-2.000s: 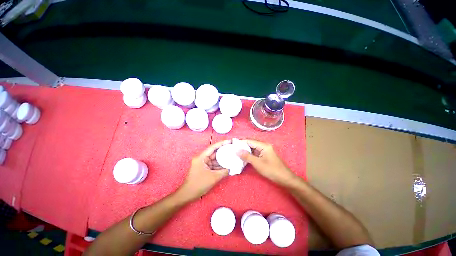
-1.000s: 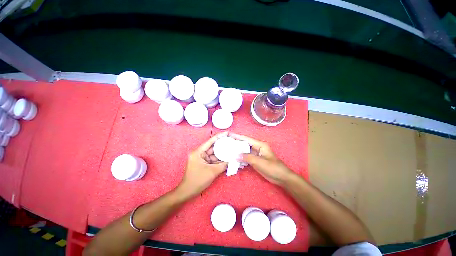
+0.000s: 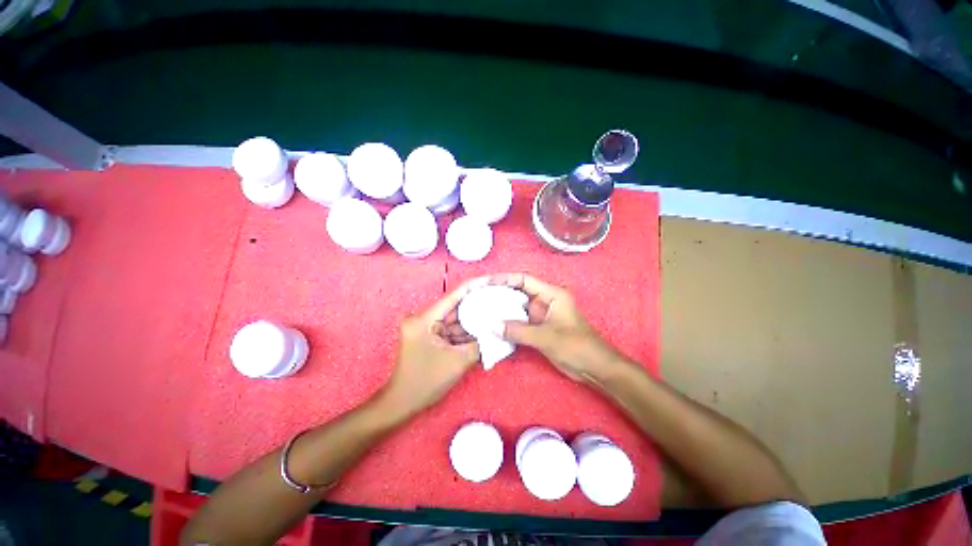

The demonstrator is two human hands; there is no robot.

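Observation:
A white round capped jar (image 3: 485,303) is held between both hands over the red mat (image 3: 352,304). My left hand (image 3: 430,347) grips it from the left. My right hand (image 3: 556,331) is on its right side, with a white wiping cloth (image 3: 493,349) under the thumb; a pointed end of the cloth hangs towards me. The white of jar and cloth blends, so their border is hard to see. Both hands are bare.
Several white jars (image 3: 410,228) stand in rows at the mat's back. A clear dispenser bottle (image 3: 572,213) stands right of them. More jars stand near the front (image 3: 476,451), left (image 3: 259,349) and far left (image 3: 45,230). Brown cardboard (image 3: 778,363) lies right; a green belt (image 3: 426,96) runs behind.
The hands stay together around the jar. The cloth's loose part has changed shape, from a bunched flap to a pointed end. The whole view has shifted slightly; the standing jars keep their places on the mat.

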